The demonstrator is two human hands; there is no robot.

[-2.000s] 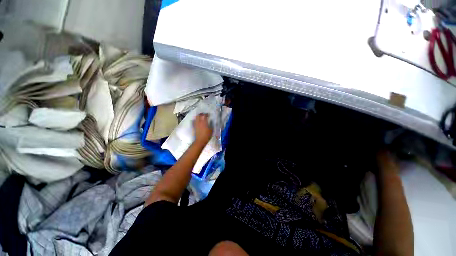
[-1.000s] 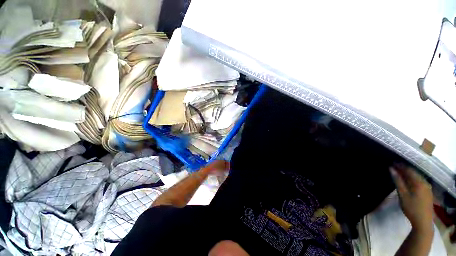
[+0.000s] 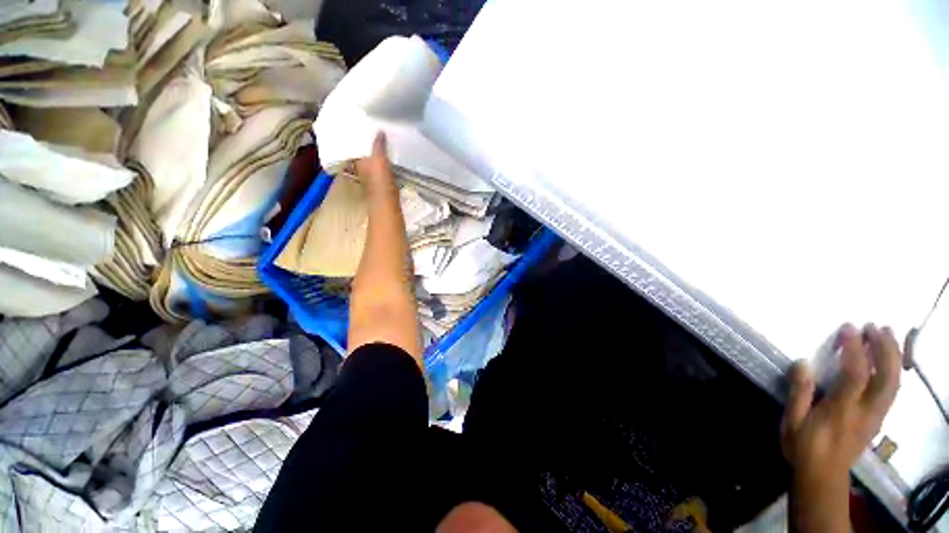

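Note:
My left hand [image 3: 377, 158] is at the white panel [image 3: 359, 109] on the stack at the table's left corner. The panel's far part curls up, and my fingers are partly hidden by it; the hand appears to grip its near edge. More cut pieces [image 3: 458, 187] lie under it in the blue crate [image 3: 312, 302]. My right hand [image 3: 845, 390] rests on the front edge of the white table [image 3: 666, 187], fingers spread, and no piece shows in it.
Bundles of beige and white pieces [image 3: 224, 177] lie at the left. Grey quilted fabric [image 3: 229, 380] is heaped at lower left. A measuring tape [image 3: 624, 271] runs along the table edge. Black handles [image 3: 929, 500] show at the lower right. My dark-clothed lap is below the table.
My left hand has moved up from the crate's near side to the white panel, which now curls up. My right hand has risen from below the table onto its edge. The view has shifted.

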